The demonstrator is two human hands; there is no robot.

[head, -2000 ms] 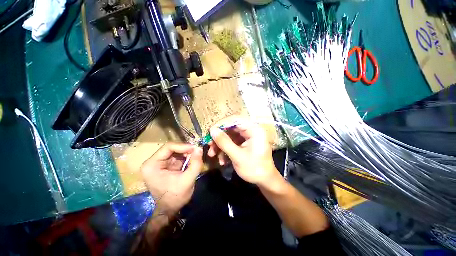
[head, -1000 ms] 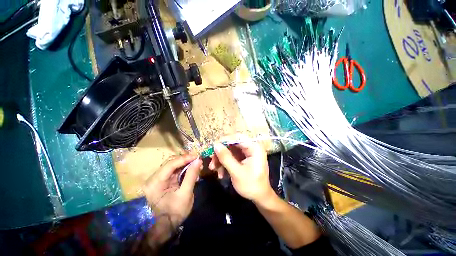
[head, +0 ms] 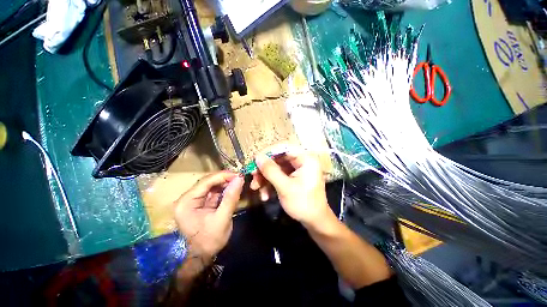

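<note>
A small green circuit board (head: 251,166) is held at the tip of the soldering iron (head: 235,141). My right hand (head: 294,181) pinches the board between thumb and fingers from the right. A white cable (head: 354,159) runs off from this hand to the right. My left hand (head: 209,207) is just left of the board, thumb and forefinger closed near its left end. A white lead showed in its fingers earlier; now it is mostly hidden. A thin curved metal tube (head: 217,144) ends beside the iron tip.
A black fan (head: 144,129) stands left of the iron. A thick cable bundle (head: 396,102) with green ends fans out on the right, beside orange-handled scissors (head: 430,84). A yellow-green sponge (head: 277,59) lies behind the iron. Loose white leads (head: 53,180) lie far left.
Since one second ago, the hands and board have moved up to the iron tip, after being slightly below it. The white lead at my left fingers shows less. The camera view has shifted slightly.
</note>
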